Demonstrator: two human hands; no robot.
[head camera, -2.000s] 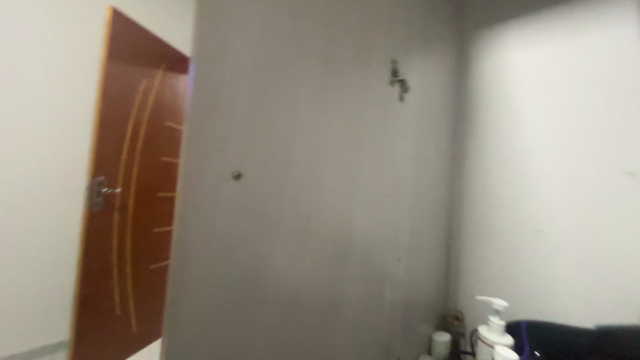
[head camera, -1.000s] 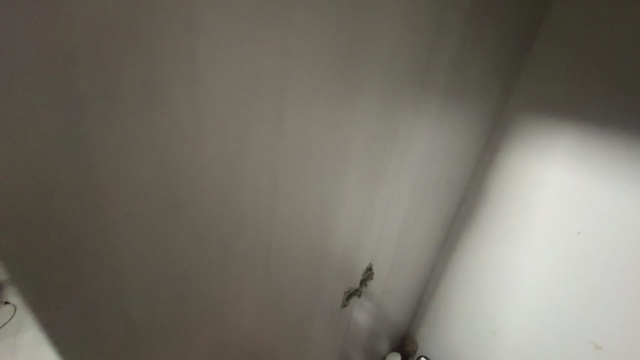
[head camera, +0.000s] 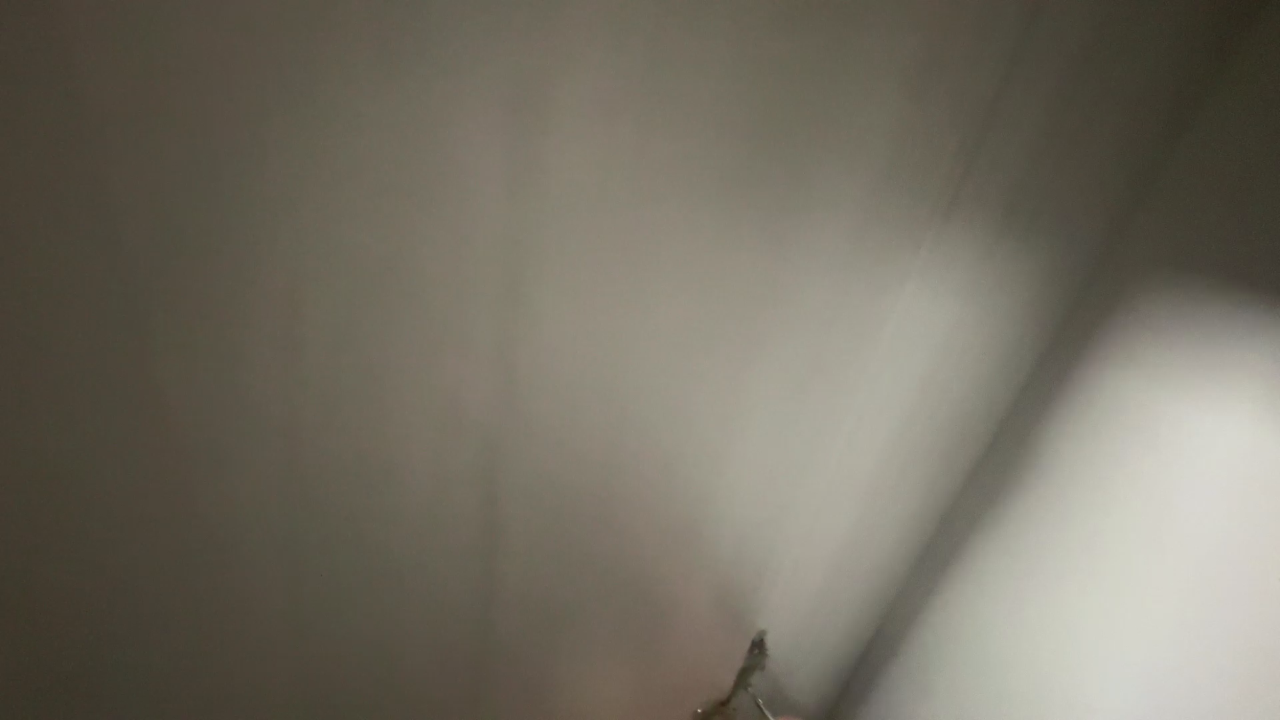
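Observation:
A pale grey wall or panel (head camera: 450, 350) fills most of the head view, blurred and in dim light. Near the bottom edge, right of the middle, a small dark mark or fitting (head camera: 750, 665) shows on it, and a thin pale line runs down beside its lower end. A sliver of something pinkish touches the bottom edge just right of it; whether it is a fingertip I cannot tell. Neither of my hands can be made out, so what they hold is hidden.
A dark slanting corner line (head camera: 960, 510) divides the grey surface from a brightly lit white wall (head camera: 1130, 520) on the right. Shadow covers the upper right of that wall.
The view has swung and come closer to the grey surface. The brown door and the white pump bottle seen two seconds ago are out of view. The dark mark sits lower in the frame.

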